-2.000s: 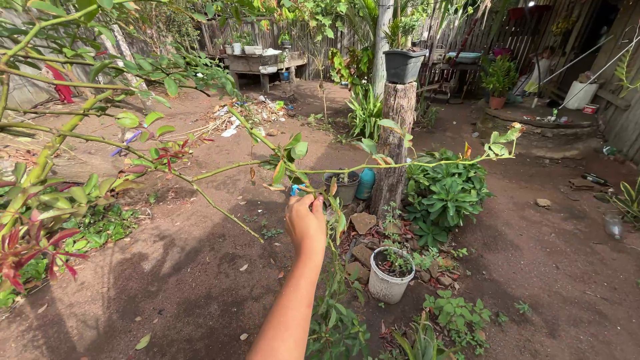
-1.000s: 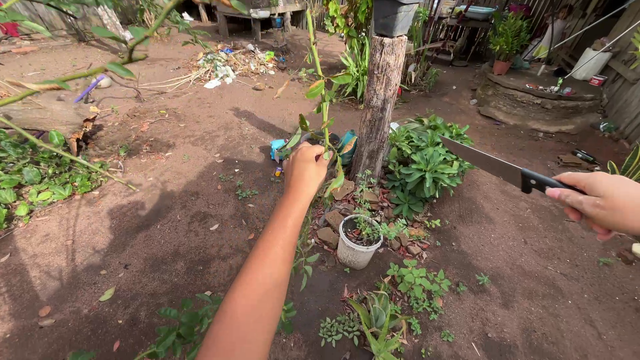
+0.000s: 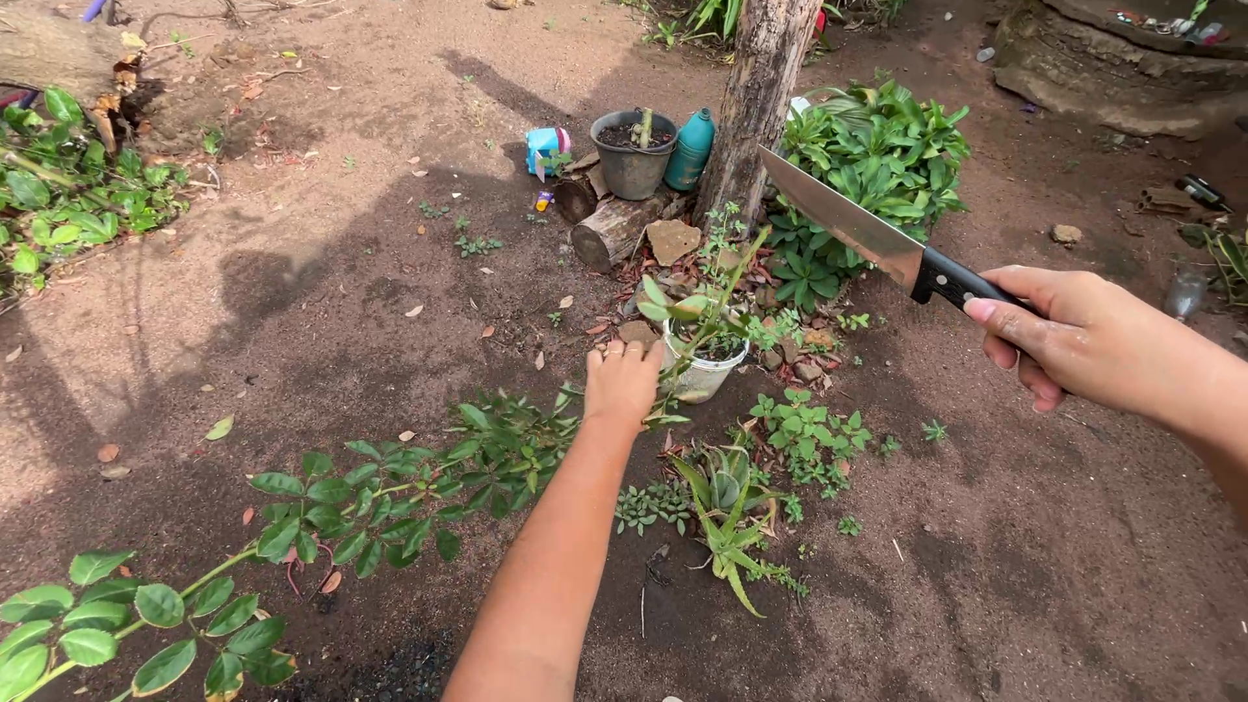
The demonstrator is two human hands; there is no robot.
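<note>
My left hand [image 3: 621,382] is closed around a green leafy branch [image 3: 720,297], whose cut-looking end rises in front of the white bucket. A long leafy stem [image 3: 234,561] runs from near that hand down to the lower left; whether it is the same branch I cannot tell. My right hand [image 3: 1082,336] grips the black handle of a knife [image 3: 858,222], its broad steel blade pointing up and to the left. The blade hangs in front of the leafy bush, apart from the branch and from my left hand.
A white bucket [image 3: 704,378] with a plant stands just beyond my left hand. Behind it are a dark pot [image 3: 634,161], a teal bottle [image 3: 690,149], cut logs [image 3: 609,234] and a wooden post [image 3: 756,107]. An aloe [image 3: 726,526] grows nearer. A bush [image 3: 882,166] is beside the post.
The view has tilted down. My right hand with the knife, out of view two seconds ago, has come in from the right. The branch in my left hand now hangs lower, before the bucket.
</note>
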